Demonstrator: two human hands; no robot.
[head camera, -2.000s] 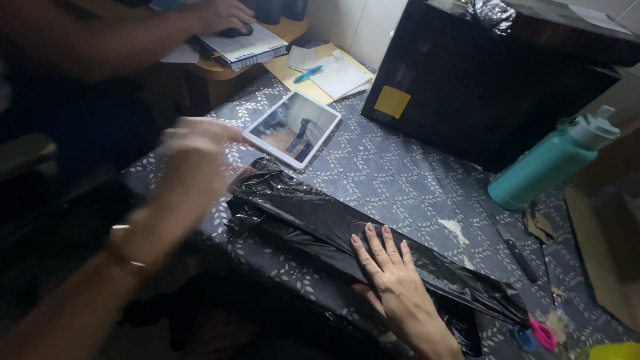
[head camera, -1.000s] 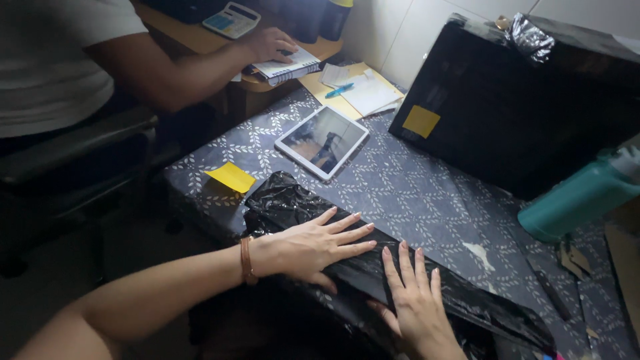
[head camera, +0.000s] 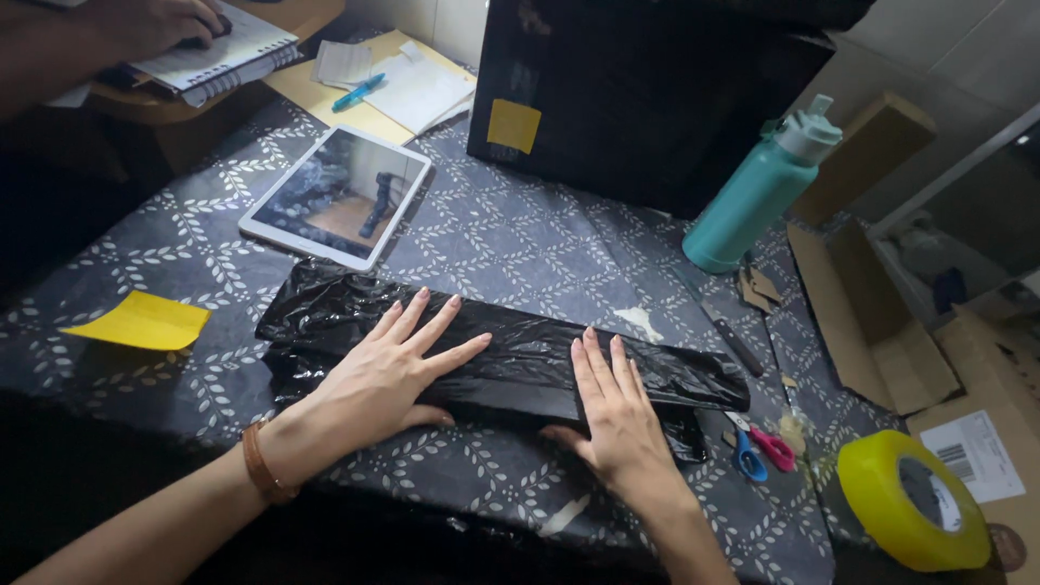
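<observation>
A long flat bundle in black plastic wrap (head camera: 520, 349) lies on a table with a dark leaf-patterned cloth (head camera: 520, 236). My left hand (head camera: 390, 370) rests on its left half, fingers spread, a brown band on the wrist. On the right half lies my right hand (head camera: 613, 406), palm down. Neither hand grips anything. A yellow sticky note (head camera: 146, 321) is left of the bundle, and a white tablet (head camera: 337, 195) lies behind it. To the right are scissors with blue and pink handles (head camera: 756, 451) and a knife (head camera: 735, 341).
A large black-wrapped box (head camera: 634, 106) stands at the back, beside a teal bottle (head camera: 756, 195). Yellow tape (head camera: 914, 500) and cardboard (head camera: 877, 325) are at the right. Papers with a blue pen (head camera: 357, 93) lie behind the tablet. Another person's hand (head camera: 171, 28) rests on a spiral notebook (head camera: 236, 49).
My left hand, blurred and raised left of the bundle two seconds ago, now lies on it. The yellow note shows on the cloth where that hand was. My right hand has stayed on the bundle.
</observation>
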